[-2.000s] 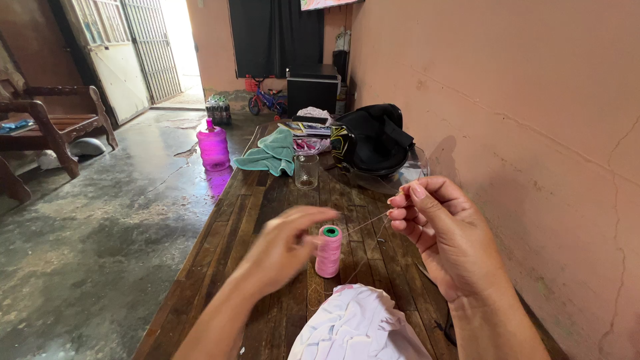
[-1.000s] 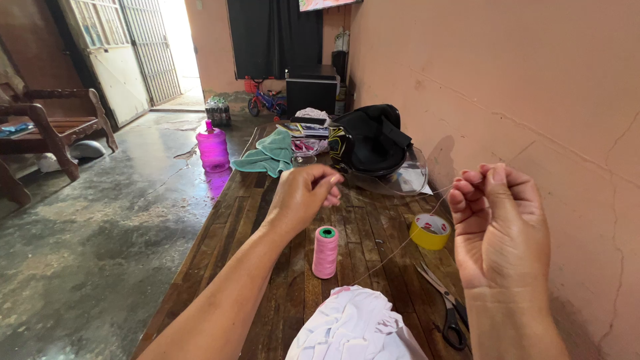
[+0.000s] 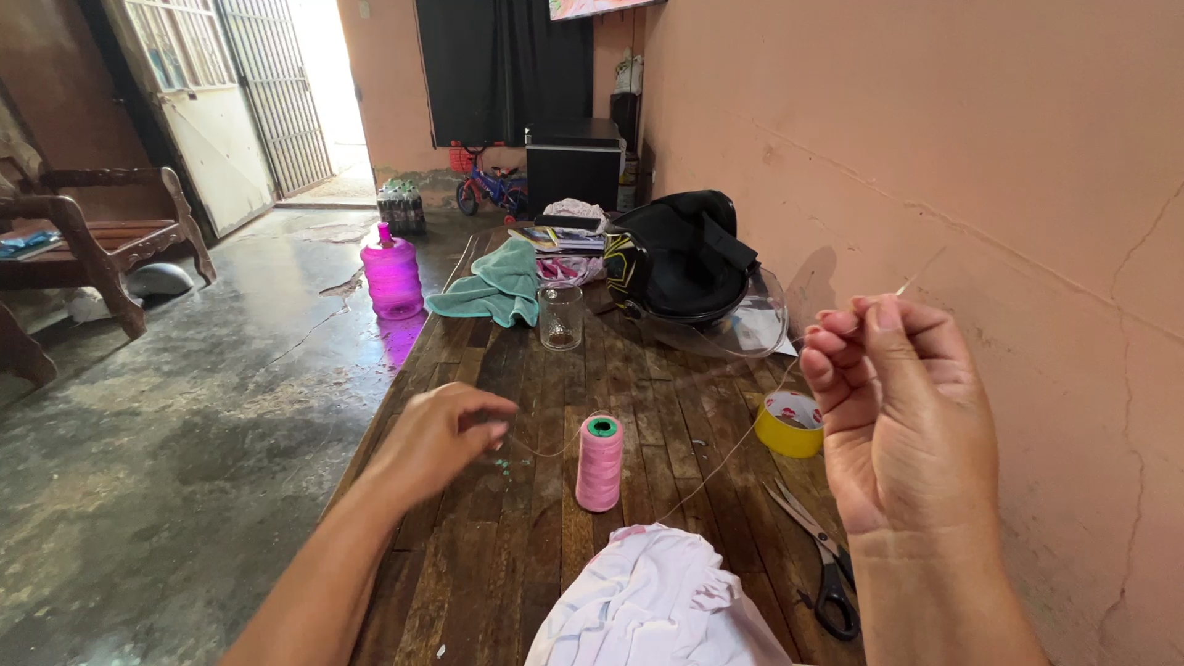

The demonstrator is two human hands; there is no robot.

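Observation:
My right hand (image 3: pixel 902 398) is raised at the right, thumb and forefinger pinched on a thread and what looks like a needle (image 3: pixel 916 275). From there the thread (image 3: pixel 740 449) slants down to a bunched white cloth (image 3: pixel 657 601) at the bottom. My left hand (image 3: pixel 449 430), slightly blurred, is left of a pink thread spool (image 3: pixel 599 467) standing on the wooden table. A strand (image 3: pixel 546 453) runs between the spool and the left fingertips, which look pinched on it. Black-handled scissors (image 3: pixel 823 555) and a yellow tape roll (image 3: pixel 791 430) lie beside my right hand.
A clear glass jar (image 3: pixel 561 319), a teal towel (image 3: pixel 499 282) and a black helmet (image 3: pixel 684 264) with a clear visor sit farther back on the table (image 3: pixel 481 555). A pink water jug (image 3: pixel 392 277) stands on the floor to the left. The wall (image 3: pixel 1045 231) runs along the right side.
My left hand has moved left and lower, from beyond the spool to its left side. My right hand stays raised. The glass jar, hidden a second ago, shows again.

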